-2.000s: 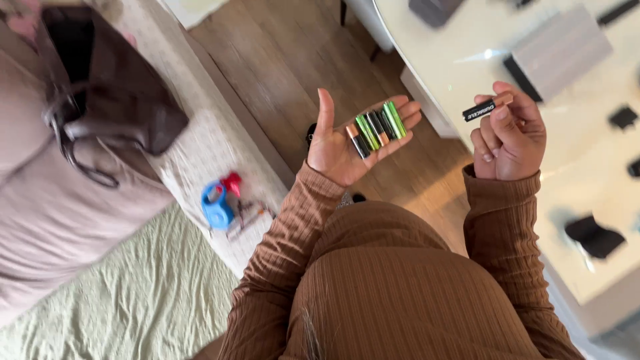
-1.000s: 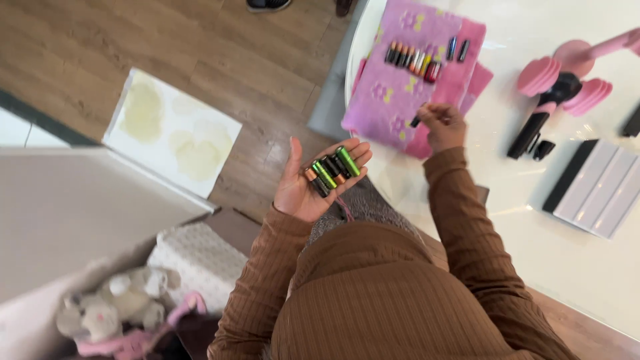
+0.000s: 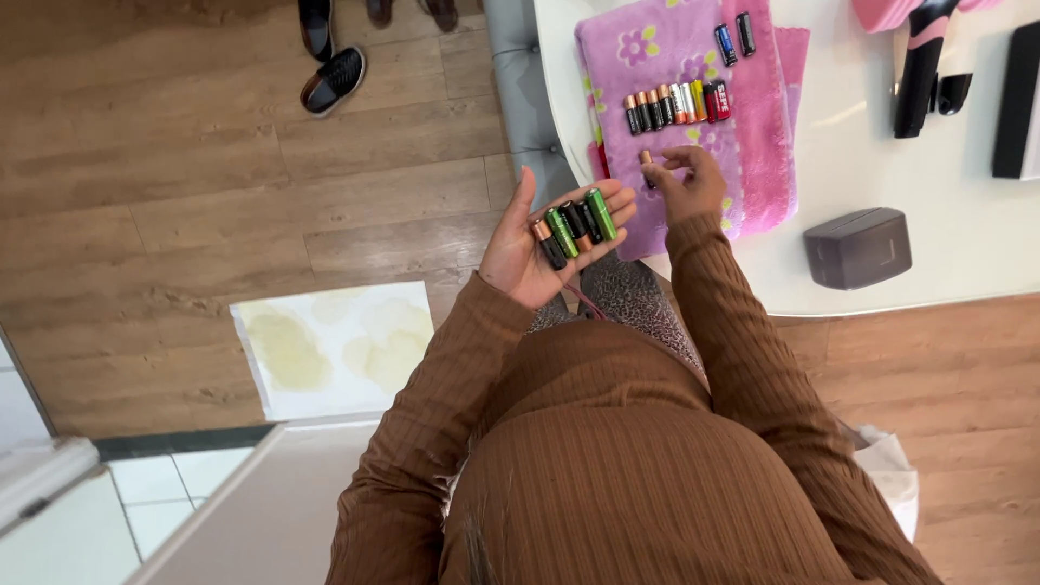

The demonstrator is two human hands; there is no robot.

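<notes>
My left hand (image 3: 546, 244) is held palm up beside the table, fingers outstretched, with several green and black-and-copper cylindrical batteries (image 3: 574, 227) lying side by side on it. With thumb and fingers my right hand (image 3: 691, 183) holds one black-and-copper battery (image 3: 647, 169) at the surface of the folded purple and pink flowered towel (image 3: 642, 221). Above that hand, a row of several batteries (image 3: 676, 106) in mixed colours lies on the towel. Farther up are a blue battery (image 3: 725, 45) and a dark battery (image 3: 745, 34), side by side.
A dark grey case (image 3: 858, 249) sits near the front edge of the white table (image 3: 853, 187). Farther right are a black-and-pink device (image 3: 920, 73) and a black-edged box (image 3: 1016, 106). A grey upholstered seat (image 3: 528, 97) adjoins the table's left edge; shoes (image 3: 335, 80) lie on the wooden floor.
My right hand, earlier raised with a battery, is now down at the towel with a battery in its fingers. The view has swung from the bed side towards the table.
</notes>
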